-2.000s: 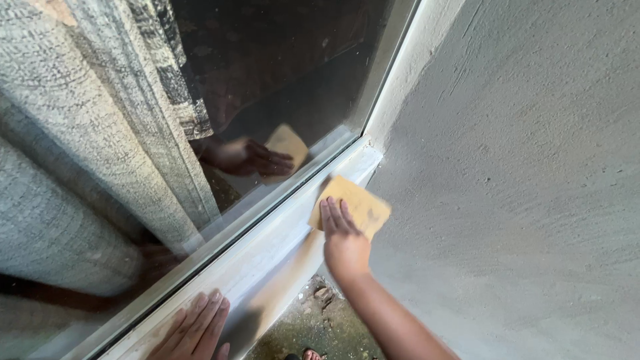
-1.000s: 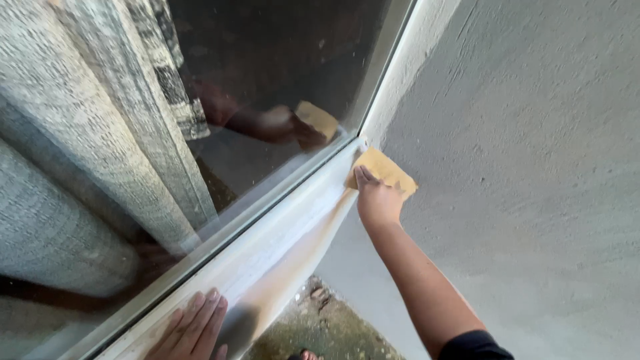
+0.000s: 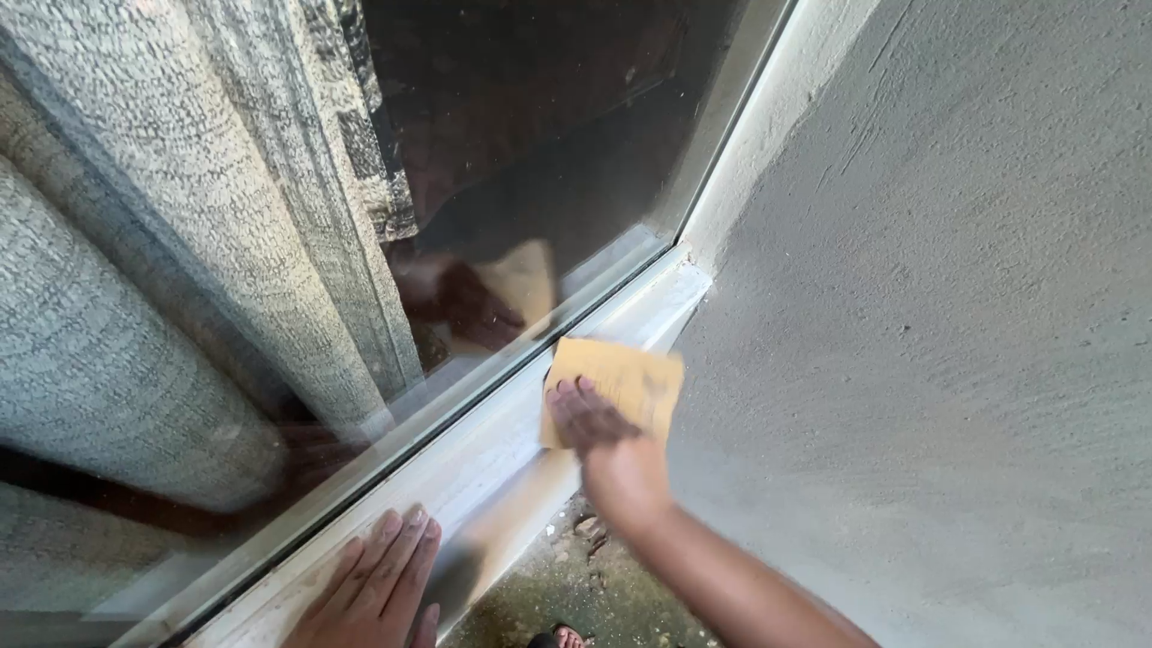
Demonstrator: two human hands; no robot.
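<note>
My right hand (image 3: 612,450) presses a yellowish sheet of sandpaper (image 3: 630,373) flat against the white window sill (image 3: 486,441), a short way from the corner by the wall. Its fingers lie over the sheet's left part, slightly blurred. My left hand (image 3: 378,576) rests palm down on the sill at the lower left, fingers spread a little, with nothing held. Beside the sill stands the window glass (image 3: 558,135), which reflects the right hand and the sheet.
Patterned curtains (image 3: 180,225) hang behind the glass on the left. A rough grey plastered wall (image 3: 936,315) borders the sill on the right. Below lies mossy ground (image 3: 585,576) with small debris, and a foot (image 3: 567,636) shows at the bottom edge.
My right hand and the sandpaper have moved back along the sill, away from the corner and toward my left hand. The left hand stays in place.
</note>
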